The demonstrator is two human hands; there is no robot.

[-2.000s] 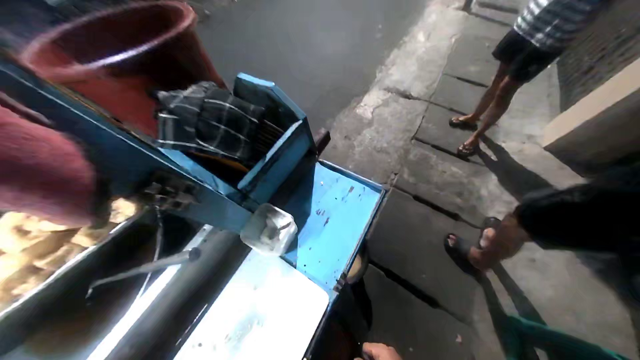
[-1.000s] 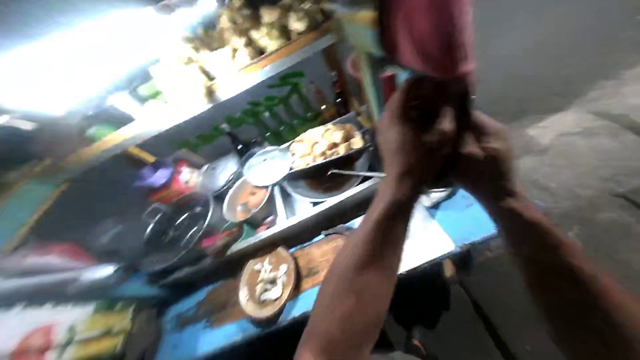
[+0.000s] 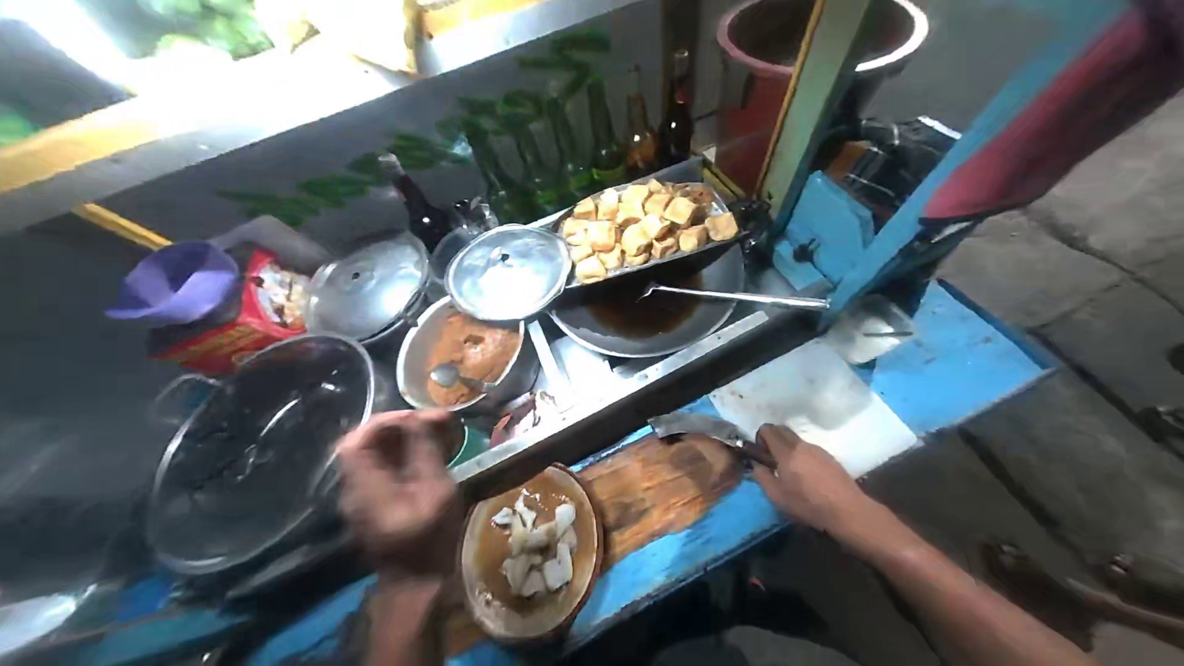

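My right hand (image 3: 800, 472) grips the dark handle of a knife (image 3: 698, 427), whose blade lies over the far edge of a wooden cutting board (image 3: 657, 490). Blurred, my left hand (image 3: 398, 481) is raised between a large clear-rimmed bowl (image 3: 264, 453) and a brown plate (image 3: 481, 564) bearing pale cut pieces; I cannot tell whether it holds anything. Behind the board stand a pot of orange-brown sauce (image 3: 472, 347) with a spoon, and a wok (image 3: 638, 324) of dark liquid with a ladle (image 3: 740, 296). Fried tofu cubes (image 3: 638, 227) fill a metal tray above the wok.
White sheets (image 3: 819, 398) and a plastic container (image 3: 869, 328) lie on the blue counter at right. Metal lids (image 3: 509, 268), glass bottles (image 3: 601, 139) and a purple bowl (image 3: 176, 277) stand behind. A blue post (image 3: 934, 176) with a red cloth (image 3: 1045, 120) rises at right.
My hands were together near the red cloth one second ago. They have moved apart, the right down to the knife and the left toward the bowl. The view has swung from the pavement to the stall.
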